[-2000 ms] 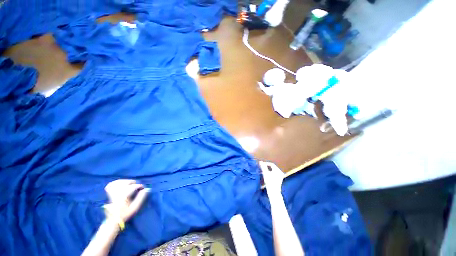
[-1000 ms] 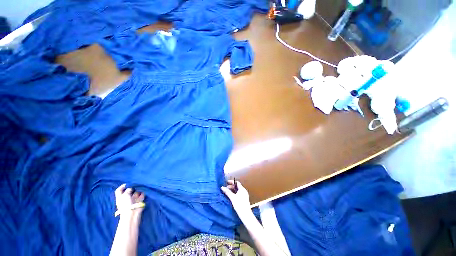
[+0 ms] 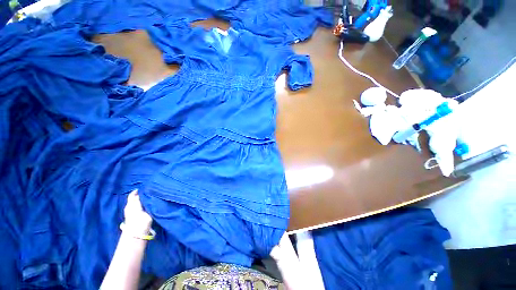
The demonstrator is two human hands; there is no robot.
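A blue tiered denim dress [image 3: 226, 164] lies face up across the brown table, its neckline away from me and its skirt towards me. My left hand [image 3: 136, 214] is at the skirt's left part, fingertips at the fabric by a stitched tier seam; whether it grips is not clear. My right hand [image 3: 283, 249] is at the skirt's lower right edge by the table rim, blurred and partly covered by fabric, so its fingers do not show clearly. No tool is visible in it.
Other blue garments lie at the left [image 3: 51, 73] and far side, and one hangs below the table edge [image 3: 385, 249]. A white bundle with bright blue parts [image 3: 418, 119], a grey cylinder [image 3: 481, 161], a clear tube [image 3: 413, 50] and a corded device [image 3: 352, 35] are at right.
The view has shifted, so the table contents sit further right. My right hand has moved down along the skirt's edge. The lower skirt is spread more openly, with its ruffled tier showing.
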